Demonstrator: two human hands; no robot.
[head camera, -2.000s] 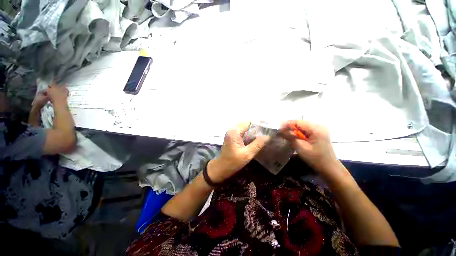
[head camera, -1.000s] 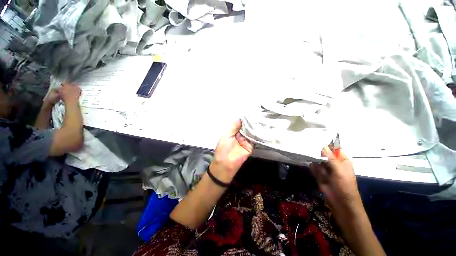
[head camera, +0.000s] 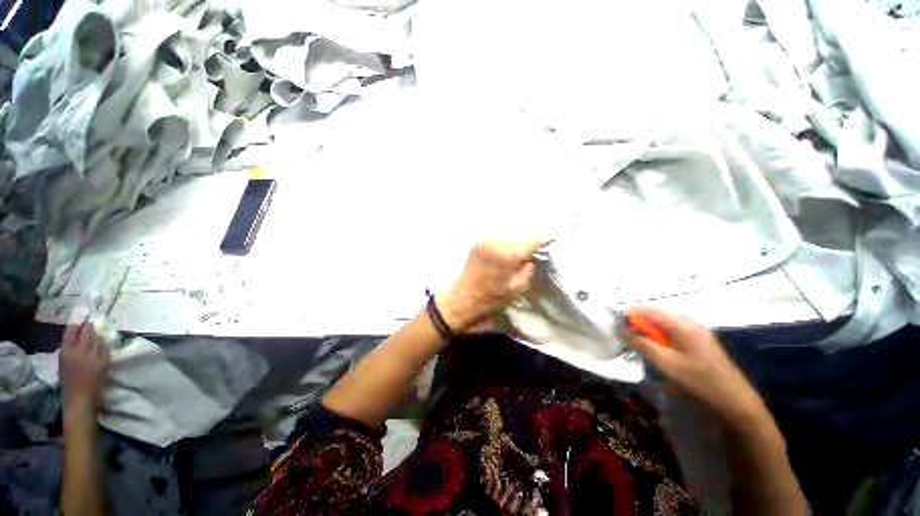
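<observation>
A pale garment (head camera: 565, 323) hangs over the table's front edge above my lap, with a dark button near its stitched edge. My left hand (head camera: 496, 282) pinches the cloth at the upper left of this piece. My right hand (head camera: 681, 348) is closed around orange-handled thread snips (head camera: 648, 328) at the right of the cloth. The snips' blades are blurred against the cloth, so I cannot tell whether they touch it. More of the pale garment lies on the table behind, its outline washed out by glare.
A smartphone (head camera: 248, 216) lies by a lined paper sheet (head camera: 136, 242) at the left. A garment pile (head camera: 131, 91) stands at the back left, another (head camera: 857, 121) at the right. Another person's hand (head camera: 85, 358) holds pale cloth (head camera: 166, 388) at the left edge.
My left hand has risen and now grips the cloth, pulling an edge over the lap. The right hand with the snips is lower and close beside it. The other person's hand has moved down.
</observation>
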